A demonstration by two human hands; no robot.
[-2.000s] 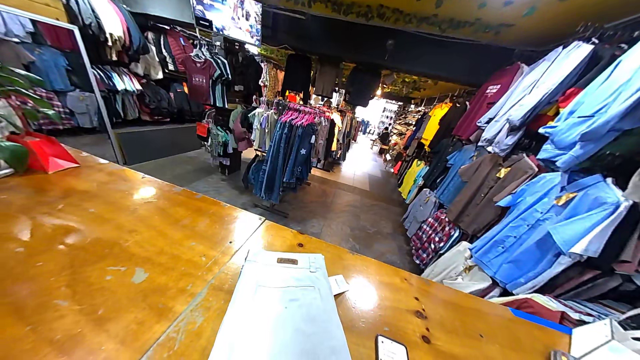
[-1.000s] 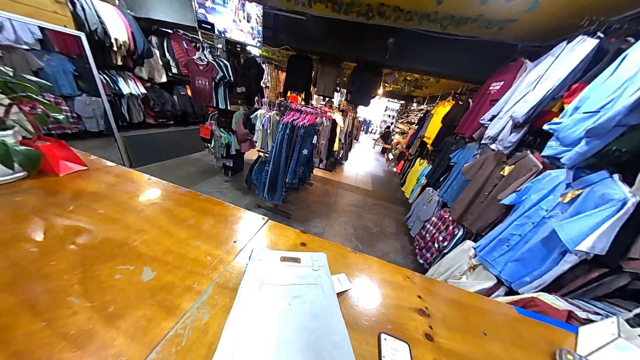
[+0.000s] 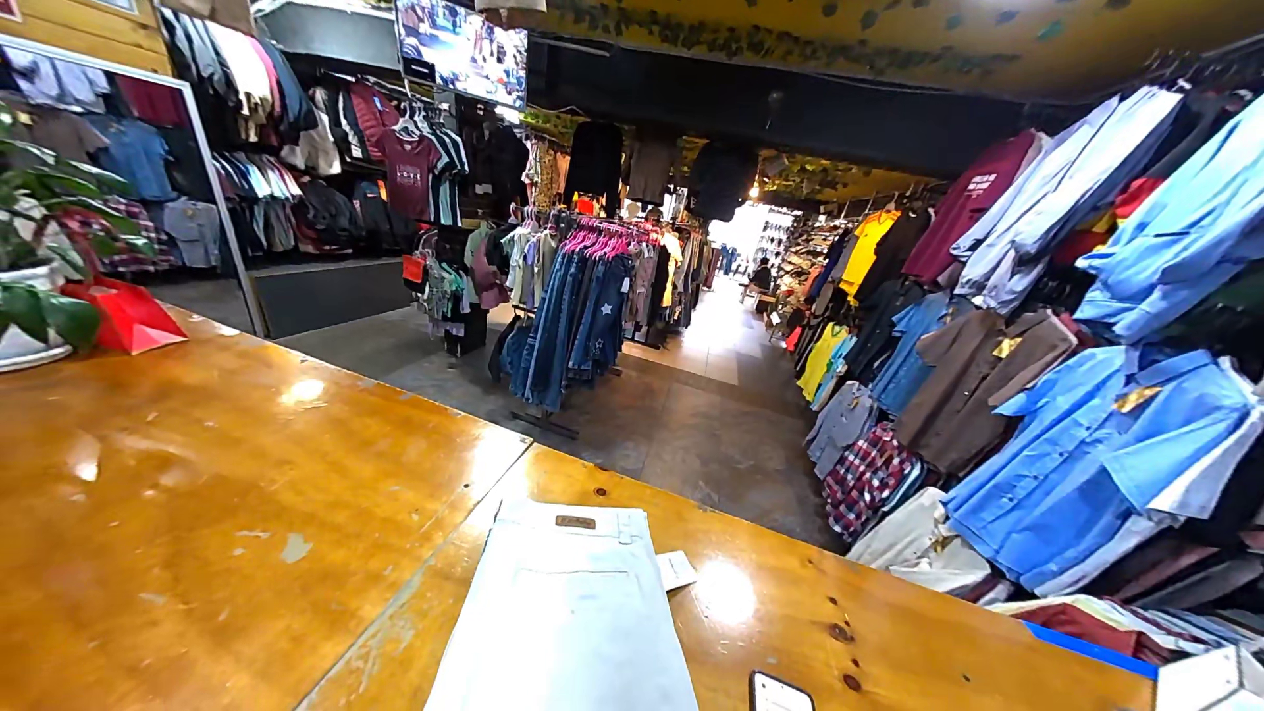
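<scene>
Neither my left hand nor my right hand shows in the head view. White folded jeans [image 3: 568, 632] lie flat on the varnished wooden counter [image 3: 247, 513], with the waistband and its brown patch [image 3: 576, 521] toward the far edge. A white paper tag [image 3: 675, 570] sticks out at their right side. To the right of the jeans, a smartphone [image 3: 780, 693] with a lit screen is cut off by the bottom edge of the view.
A potted plant [image 3: 35, 316] and a red paper bag [image 3: 128, 314] stand at the counter's far left. A white box [image 3: 1207, 681] is at the lower right. Beyond the counter are a rack of blue jeans [image 3: 573, 316] and hanging shirts [image 3: 1106, 454]. A person [image 3: 761, 275] is far down the aisle.
</scene>
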